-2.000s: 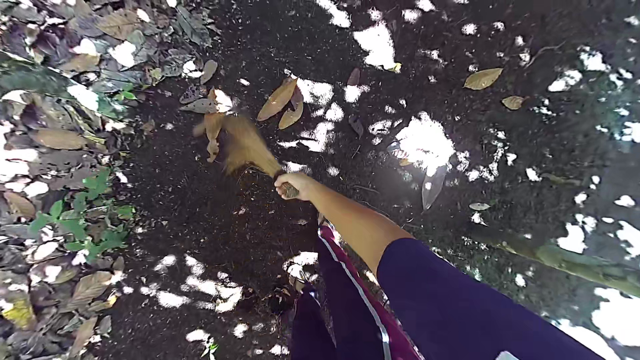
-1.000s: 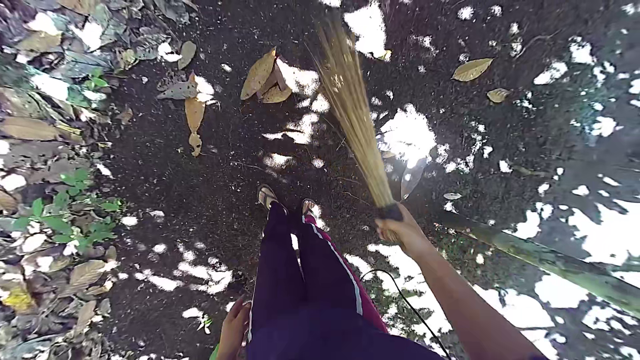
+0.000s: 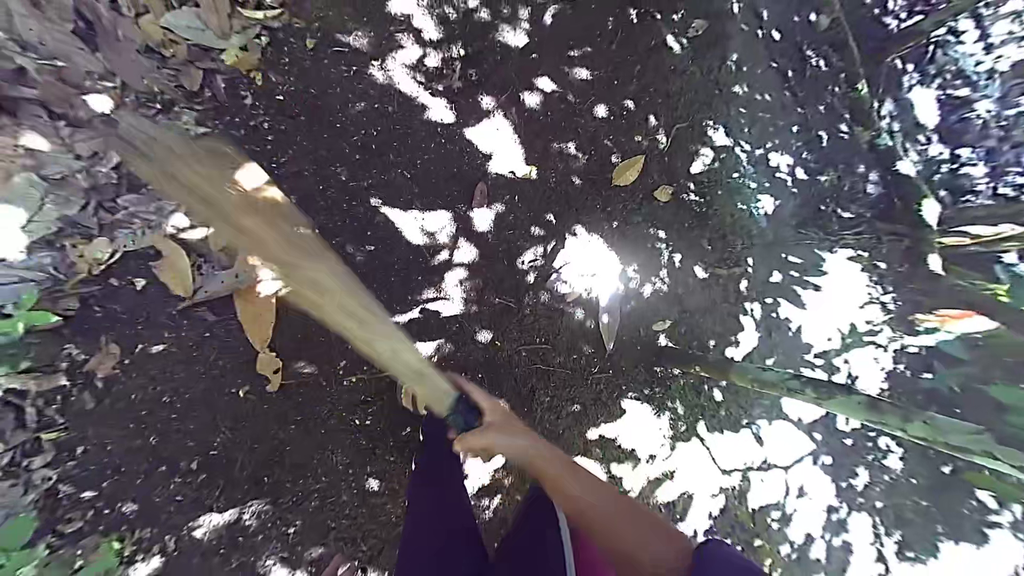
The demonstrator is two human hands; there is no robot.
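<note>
My right hand (image 3: 492, 428) is closed around the dark bound handle end of a stick broom (image 3: 320, 280). The broom's pale bristles, blurred, fan out to the upper left and cover part of the leaf litter. Just below the bristles, a brown dry leaf (image 3: 256, 316) lies on the dark soil, with another dry leaf (image 3: 174, 268) to its left. Only a small bit of my left hand (image 3: 340, 566) shows at the bottom edge, too little to tell its state.
Leaf litter (image 3: 48, 160) lines the left side, with green plants (image 3: 28, 320) in it. A long stem or log (image 3: 864, 412) lies at the right. A yellowish leaf (image 3: 628, 170) rests on the soil near the top, amid bright sun patches.
The broom has swung from upright at mid-view to the upper left, over the leaf litter. The dry leaves that lay near the top centre no longer show there.
</note>
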